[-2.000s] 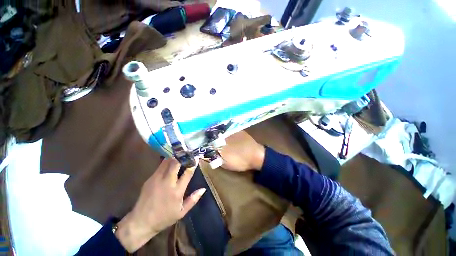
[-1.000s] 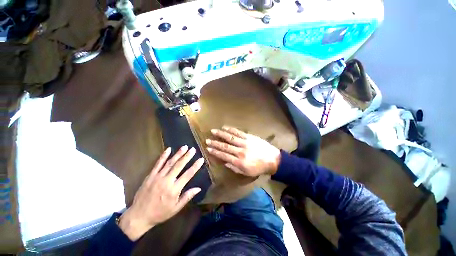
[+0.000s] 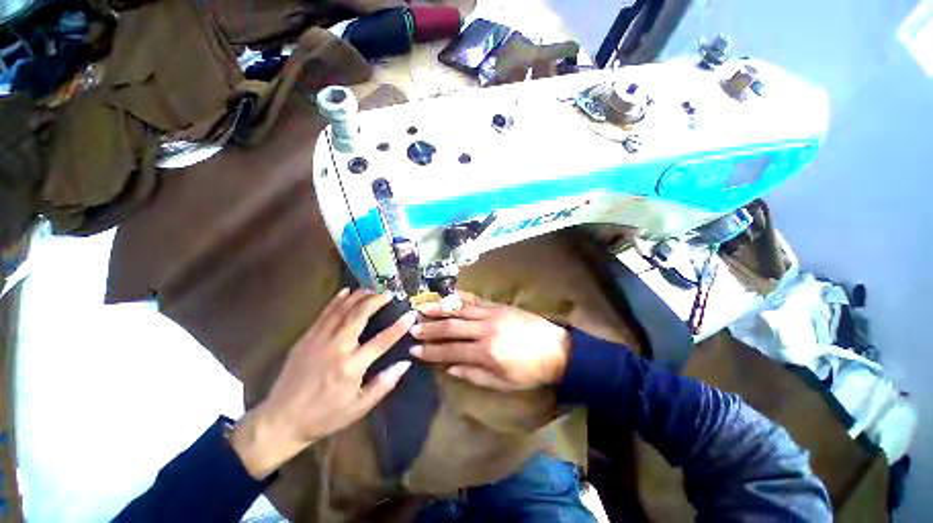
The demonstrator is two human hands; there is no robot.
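Observation:
A large brown panel (image 3: pixel 225 255) lies under the white and blue sewing machine (image 3: pixel 552 153) and hangs toward my lap. A black strip (image 3: pixel 404 424) runs along it from the presser foot (image 3: pixel 417 290). My left hand (image 3: pixel 325 370) rests flat on the black strip and brown cloth, just in front and left of the foot. My right hand (image 3: pixel 493 345) lies flat on the brown cloth to the right, its fingertips beside the foot and near my left fingertips. The seam between them is mostly hidden by my fingers.
Crumpled brown pieces (image 3: pixel 143 92) heap at the far left. Behind the machine are a red and black roll (image 3: pixel 409 31) and a dark phone (image 3: pixel 475 47). Slim red snips (image 3: pixel 703 291) lie at the table's right edge. White scraps (image 3: pixel 818 337) and more brown cloth (image 3: pixel 788 409) are at the right.
Compared with one second ago, both hands have moved up to the presser foot. The cloth edge has shifted with them. The view has tilted, showing more of the machine's top and the area behind it.

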